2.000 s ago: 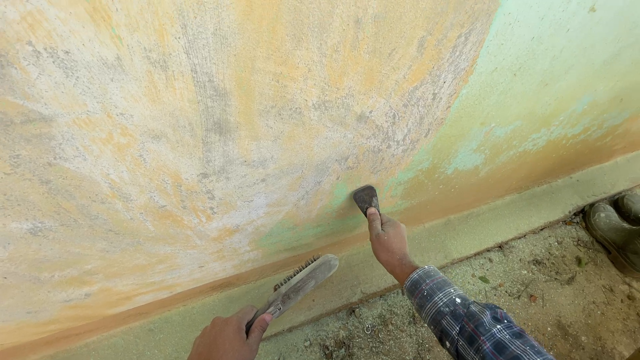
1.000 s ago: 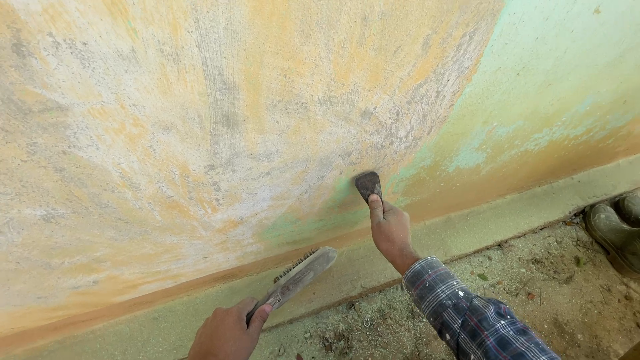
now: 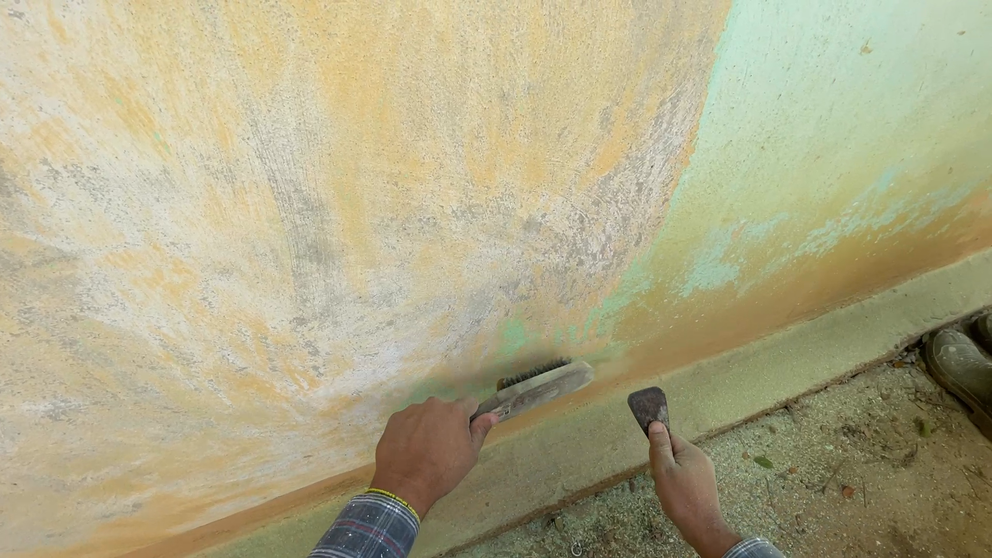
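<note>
My left hand (image 3: 430,449) grips the handle of a wire brush (image 3: 542,390). Its dark bristles face the lower part of the painted wall (image 3: 434,232), at or very near the surface, beside a patch of green paint. To the right, my right hand (image 3: 688,484) holds a scraper (image 3: 649,408) with a dark, dusty blade pointing up, over the ledge and away from the wall's scraped part. Much of the wall is worn to orange, white and grey; mint-green paint covers its right side.
A pale green ledge (image 3: 814,339) runs along the wall's foot. Beyond it lies bare ground (image 3: 837,465) strewn with paint flakes and a few leaves. Dusty boots (image 3: 961,368) stand at the right edge.
My left hand has brought the brush up and right to the wall. My right hand has moved the scraper down and away from the green patch, where it was before.
</note>
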